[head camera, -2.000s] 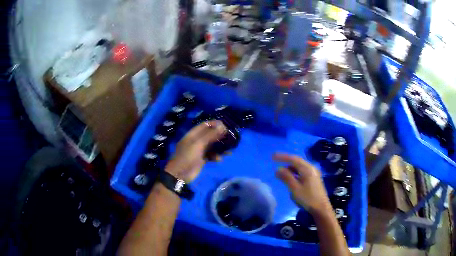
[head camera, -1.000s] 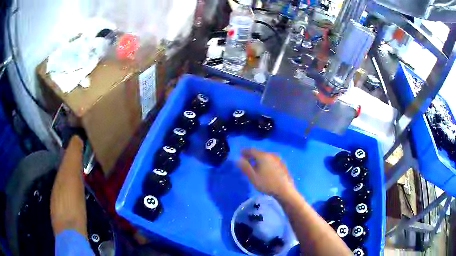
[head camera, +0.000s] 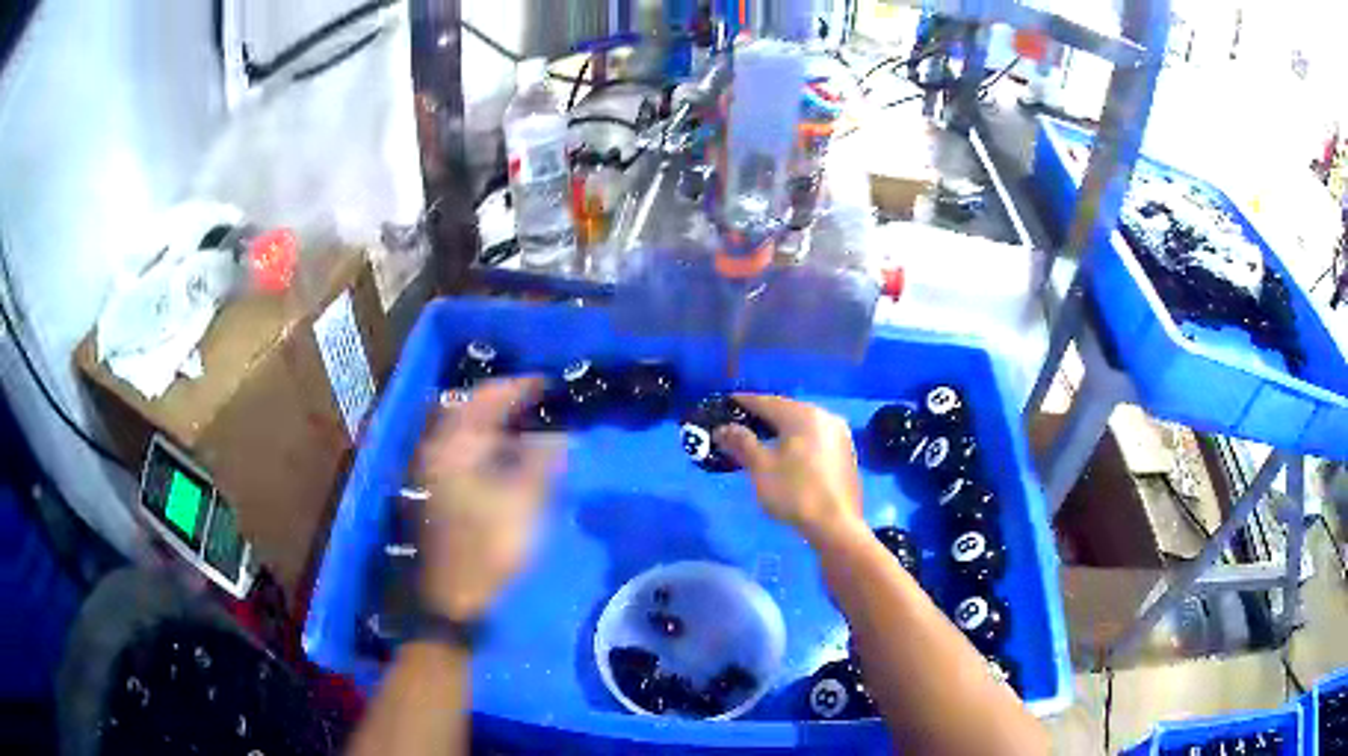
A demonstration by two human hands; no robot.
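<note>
My right hand (head camera: 806, 470) holds a glossy black 8-ball (head camera: 716, 434) by its right side, near the middle back of the blue tray (head camera: 665, 510), below the thin nozzle. My left hand (head camera: 488, 480) is blurred, over the left part of the tray, fingers towards the balls at the back; whether it touches one I cannot tell. Black 8-balls line the left side, the back left and the right side (head camera: 968, 548). A round translucent white tub (head camera: 690, 591) with small black pieces sits at the tray front.
The nozzle machine (head camera: 757, 163) stands behind the tray, beside a clear bottle (head camera: 540, 177). At left are a carton (head camera: 244, 387) with a white rag, a scale with green display (head camera: 192, 510) and a dark ball tub (head camera: 178, 679). A blue parts tray (head camera: 1183, 369) stands at right.
My right hand has taken hold of a ball. My left hand has come back over the tray; the sleeved arm seen at the left a second ago is out of view. The camera view has shifted.
</note>
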